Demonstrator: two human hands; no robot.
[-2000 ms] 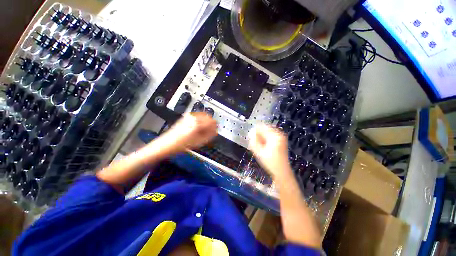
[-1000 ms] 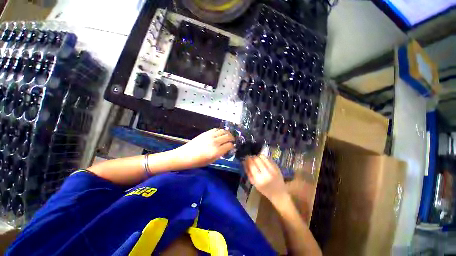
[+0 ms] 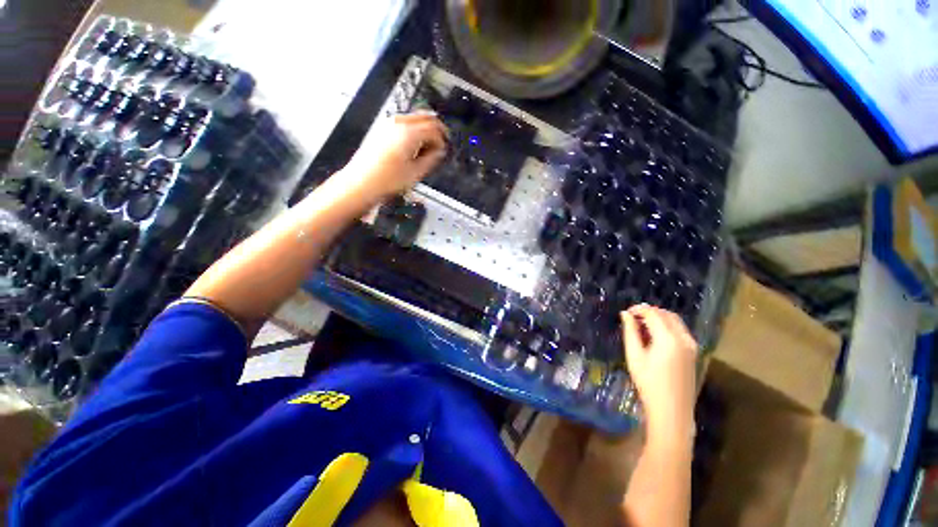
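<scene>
My left hand (image 3: 404, 150) is at the left edge of the dark square fixture (image 3: 475, 154), fingers bent; whether it holds a part cannot be told. The fixture sits on the silver perforated plate (image 3: 478, 247). Black parts (image 3: 399, 219) rest on the plate's near left edge, below my left hand. My right hand (image 3: 658, 345) is over the lower right of the clear blister tray (image 3: 545, 345), fingers curled; what is between its fingertips is too blurred to tell. The tray's upper rows hold glossy black oval parts (image 3: 640, 221).
Stacked blister trays (image 3: 113, 154) with black parts stand at the left. The round lens ring (image 3: 530, 46) is above the plate's far side. An open cardboard carton (image 3: 777, 443) is at the lower right, a monitor (image 3: 874, 62) at the upper right, cables (image 3: 756, 67) beside it.
My hands, together over the tray's near left corner a second ago, are now apart. My left hand has moved up to the fixture, my right hand to the right over the tray. The camera view has shifted.
</scene>
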